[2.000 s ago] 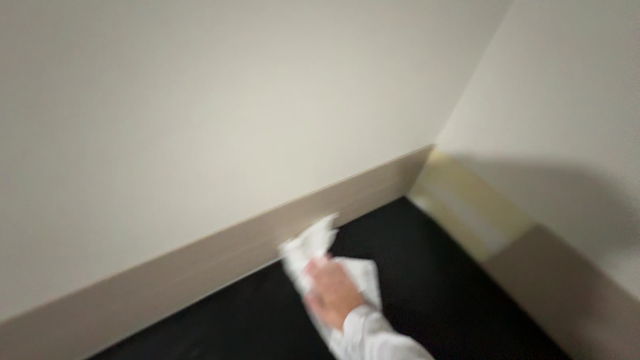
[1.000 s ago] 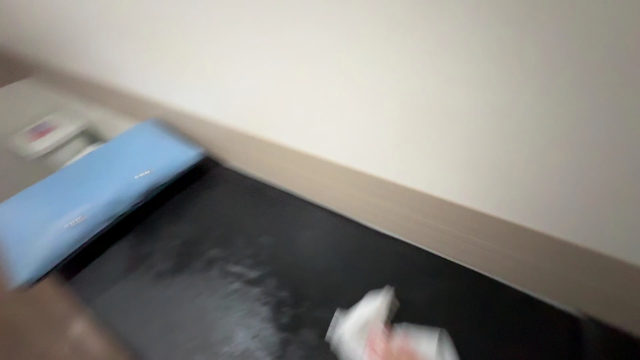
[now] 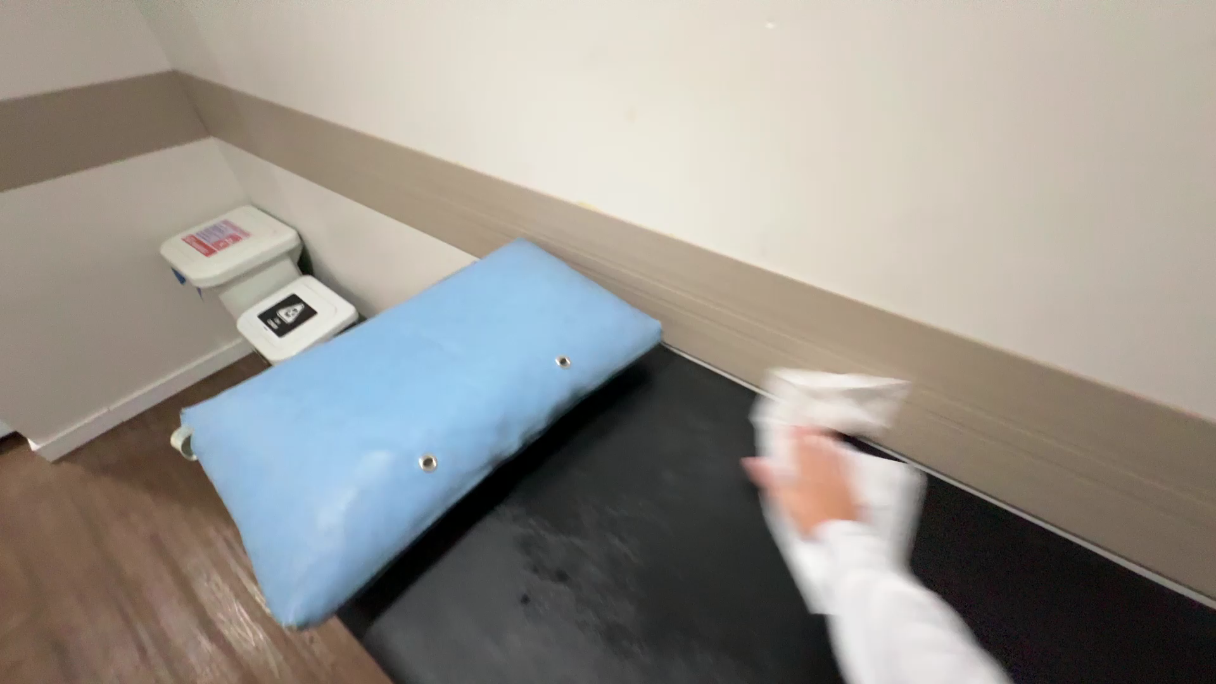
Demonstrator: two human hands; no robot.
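My right hand (image 3: pixel 810 478), in a white sleeve and blurred, holds a crumpled white cloth or paper wipe (image 3: pixel 888 499) against the wall-side edge of a black padded couch (image 3: pixel 608 532). Part of the wipe rises onto the beige band (image 3: pixel 788 323) of the wall. Left of my hand, a light blue vinyl-like pillow (image 3: pixel 418 380) with two metal eyelets lies across the end of the couch. Wet-looking streaks (image 3: pixel 570 560) show on the black surface between pillow and hand. My left hand is out of view.
Beyond the pillow, two lidded pale bins stand by the wall: one lid (image 3: pixel 233 245) bears a red label, the other lid (image 3: pixel 296 316) a black one. Brown wood-look floor (image 3: pixel 123 560) lies at the lower left. The wall (image 3: pixel 855 142) borders the couch's far side.
The view has swung left from the wall corner to the pillow end. My right hand with the wipe, low in the frame a second ago, now shows whole beside the wall band.
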